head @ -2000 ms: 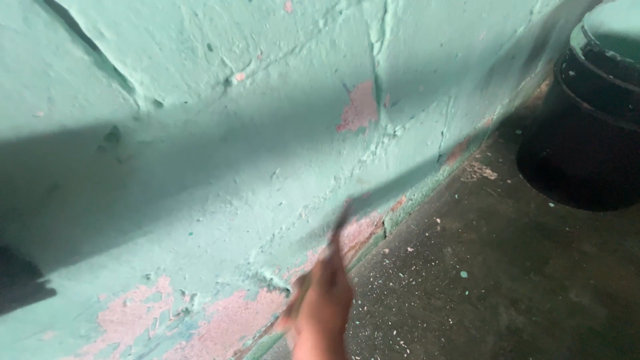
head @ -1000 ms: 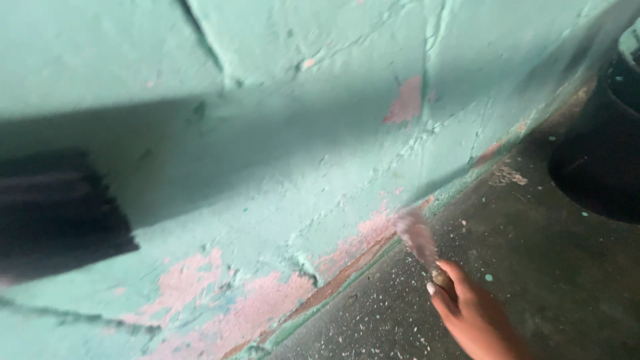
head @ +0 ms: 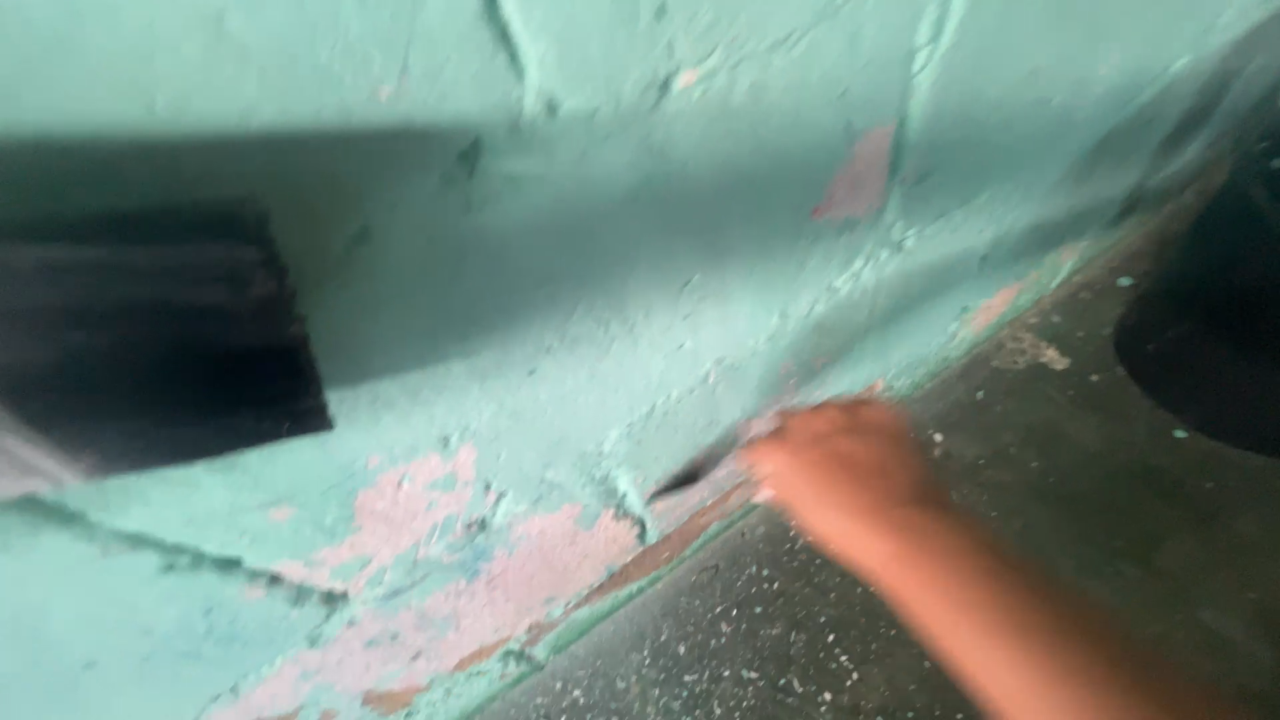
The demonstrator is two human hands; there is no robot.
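My right hand [head: 840,460], blurred by motion, is closed around a scraper with a dark pointed blade [head: 692,476]; its handle is hidden in my fingers. The blade points left and lies at the foot of the turquoise painted wall [head: 600,350], beside a bared pink patch [head: 540,560]. Another pink patch [head: 860,175] shows higher up on the wall. At the left edge, a wide black bristled brush head or similar dark object [head: 160,340] is in view; what holds it cannot be seen. My left hand is not in view.
A dark bucket [head: 1215,320] stands on the grey floor [head: 1050,540] at the right, close to the wall. Pale paint chips lie scattered on the floor along the wall's base. Cracks and ridges run across the wall.
My right hand has moved from the floor side up against the wall's base, and the scraper blade now points left instead of up toward the wall. The dark object at left has come into fuller view since the first frame.
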